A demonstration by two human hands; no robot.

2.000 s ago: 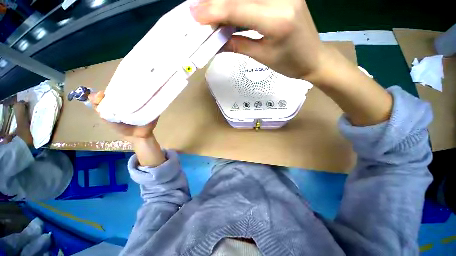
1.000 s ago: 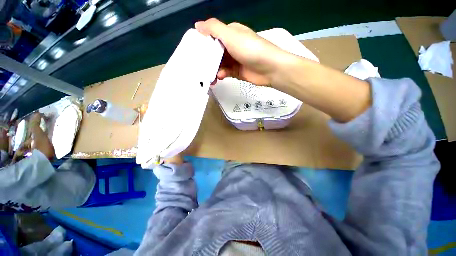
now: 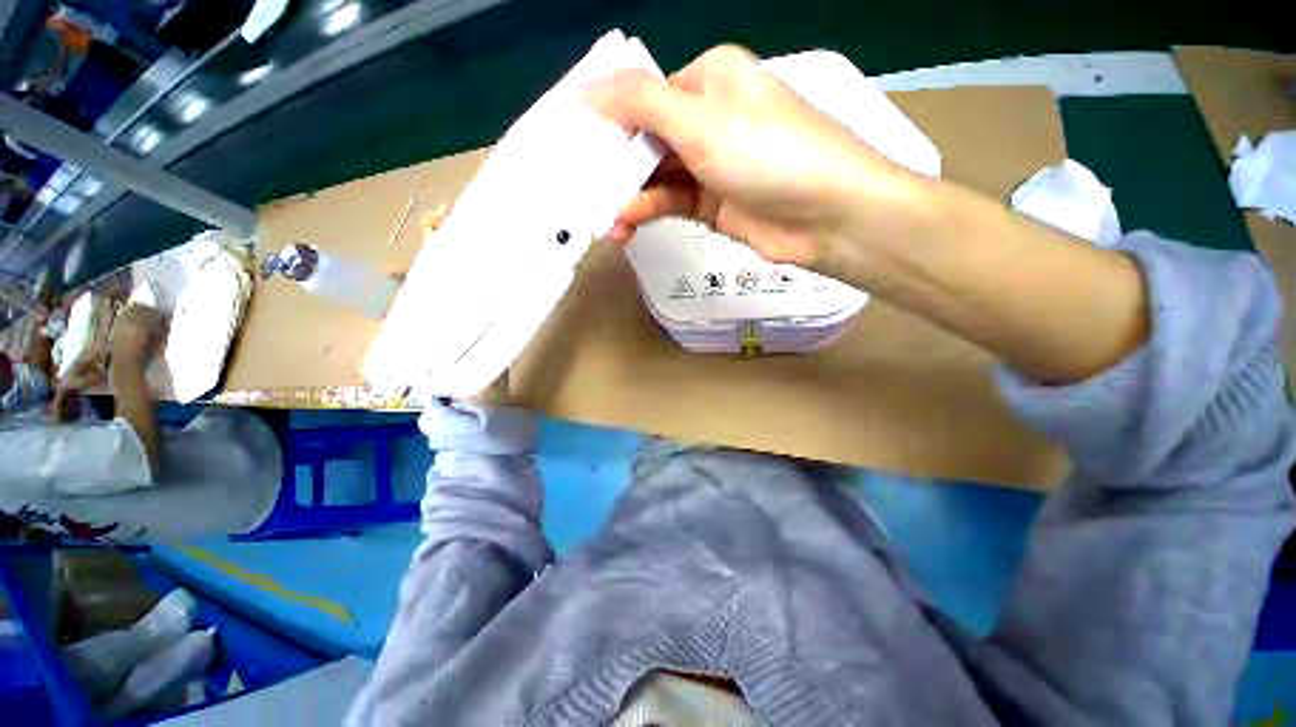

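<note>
A white hexagonal housing (image 3: 498, 234) is held tilted in the air, left of centre, with a small dark hole on its side. My right hand (image 3: 718, 156) grips its upper right edge. My left hand (image 3: 435, 219) is mostly hidden behind the housing; only fingertips show at its left edge. A second white housing (image 3: 753, 291) lies on the cardboard (image 3: 910, 398), icons and a yellowish part towards me, partly covered by my right hand and forearm.
A clear bottle with a dark top (image 3: 334, 277) and a thin stick (image 3: 404, 222) lie at left. A white cloth (image 3: 1069, 203) is at right, another (image 3: 1265, 173) further right. A neighbour's arm (image 3: 131, 384) and housing (image 3: 211, 320) are at far left.
The held housing has turned from its broad face to a steeper tilt, showing the side hole. My right hand has moved down its edge. The left hand has become mostly hidden. The view has shifted.
</note>
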